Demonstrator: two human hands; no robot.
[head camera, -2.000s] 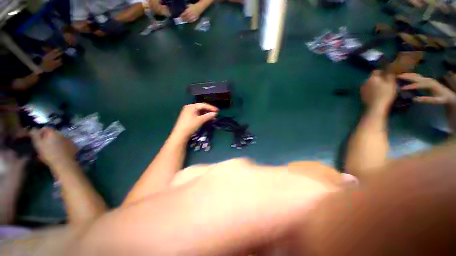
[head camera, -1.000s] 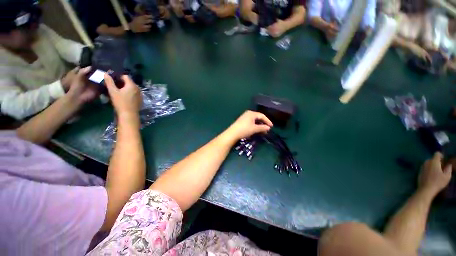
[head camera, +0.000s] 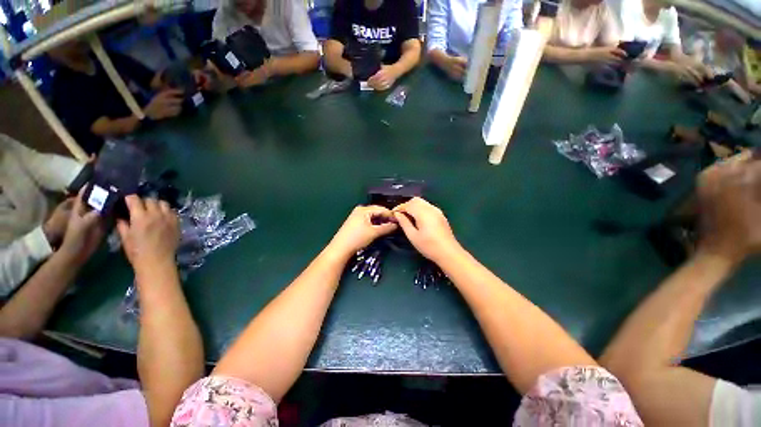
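My left hand (head camera: 365, 228) and my right hand (head camera: 422, 225) meet at the middle of the view, fingertips pinched together over a bundle of black cables (head camera: 367, 266). The cables' shiny silvery and purplish tips fan out in two groups below my hands on the green table (head camera: 334, 334). What lies between my fingertips is too small and hidden to tell. A black box (head camera: 397, 188) with small pale print stands just behind my fingers, its lower part covered by them.
Clear polybags (head camera: 209, 229) lie left, and more with reddish contents (head camera: 602, 150) right. A labelled black box (head camera: 659, 173) lies right. White post (head camera: 511, 87) stands beyond. Neighbours' arms (head camera: 167, 292) reach in at both sides; people holding black boxes sit around the far edge.
My right hand has come in from the right side and joined my left at the cables. The view has swung about and levelled. The left neighbour still holds a labelled black box.
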